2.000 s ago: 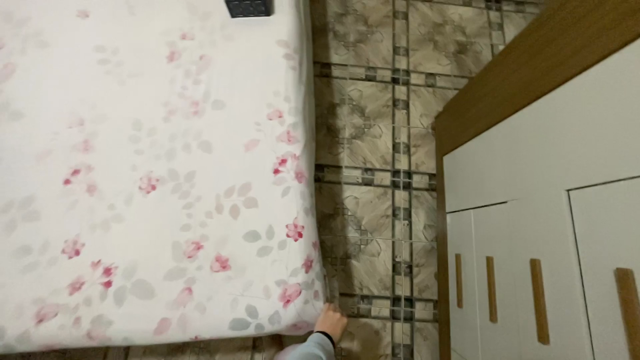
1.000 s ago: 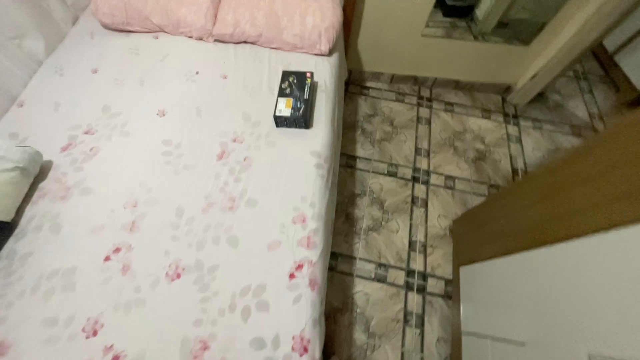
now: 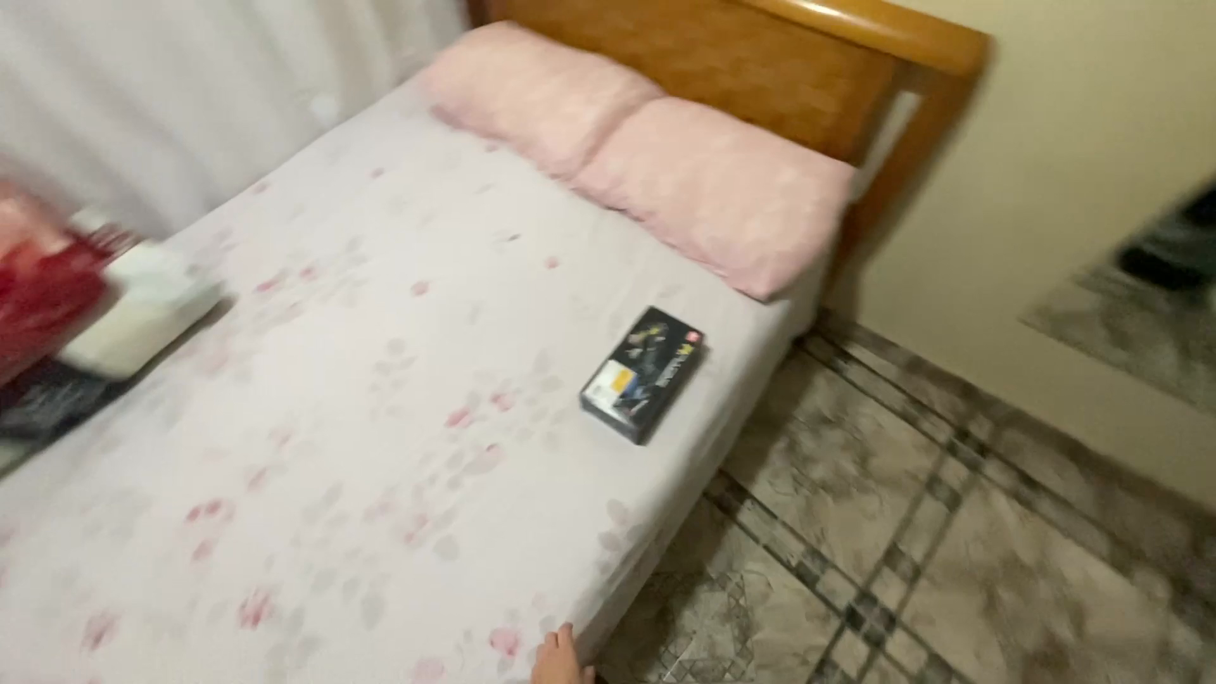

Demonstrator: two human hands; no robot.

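My left hand [image 3: 560, 657] shows at the bottom edge, cut off by the frame. Its fingers point up the bed, over or on the right edge of the white floral fitted sheet [image 3: 380, 494], with nothing visible in them; contact is unclear. Farther up, near the same edge, a black printed box [image 3: 644, 374] lies flat on the sheet. Two pink pillows [image 3: 541, 95] rest side by side against the wooden headboard [image 3: 703, 57]. My right hand is out of view.
Red fabric [image 3: 43, 285] and a pale folded item [image 3: 142, 309] lie at the left, blurred, with something dark beneath. A white curtain [image 3: 190, 85] hangs behind the bed. Patterned floor tiles [image 3: 1026, 570] run along its right side, up to a wall with a mirror [image 3: 1140, 304].
The view has swung up toward the headboard. My left hand, at the bed's lower corner two seconds ago and unseen one second ago, shows again. The box remains on the sheet.
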